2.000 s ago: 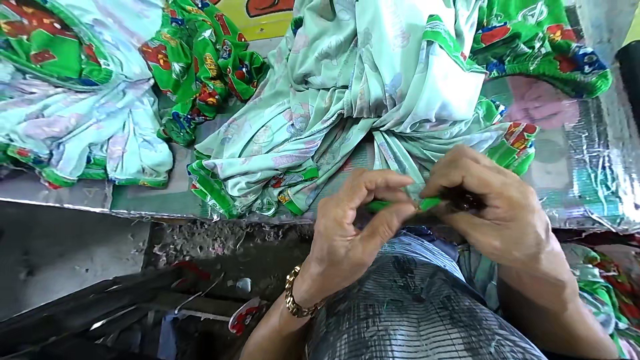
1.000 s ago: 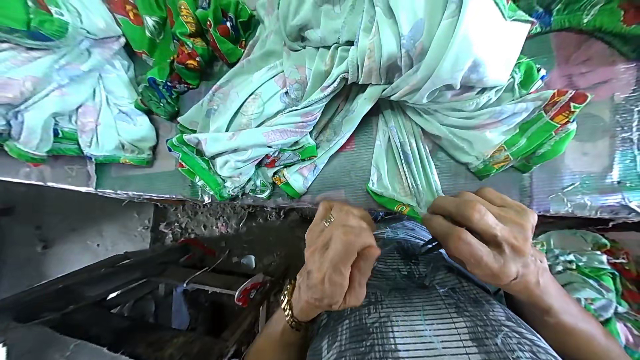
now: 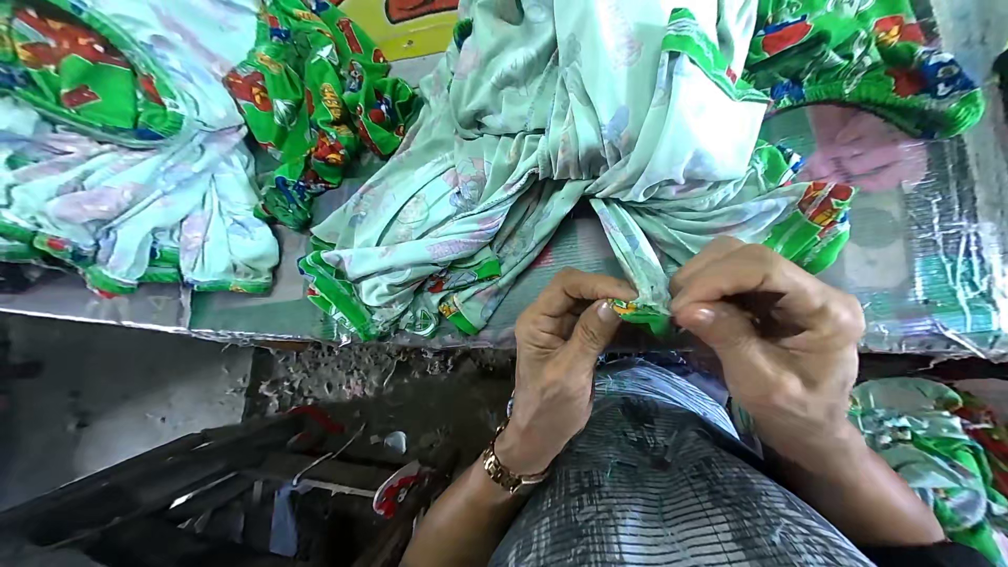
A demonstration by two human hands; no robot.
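Light green printed garments (image 3: 583,118) with bright green printed trim lie bunched on a covered table. A narrow strip of this fabric (image 3: 634,244) runs down to its green hem (image 3: 646,315), near the table's front edge. My left hand (image 3: 567,346) pinches the left end of the hem between thumb and finger. My right hand (image 3: 764,339) has thumb and forefinger closed at the hem's right end; whether a tool or thread is in those fingers cannot be made out.
Another light garment pile (image 3: 150,181) and a green printed cloth (image 3: 323,102) lie at left. More green fabric (image 3: 874,63) is at upper right. Garments (image 3: 929,457) sit below the table at right. A dark frame (image 3: 197,480) stands on the floor at lower left.
My left hand was closed away from the cloth one second ago and now pinches the hem. The hem strip has been lifted and narrowed between both hands.
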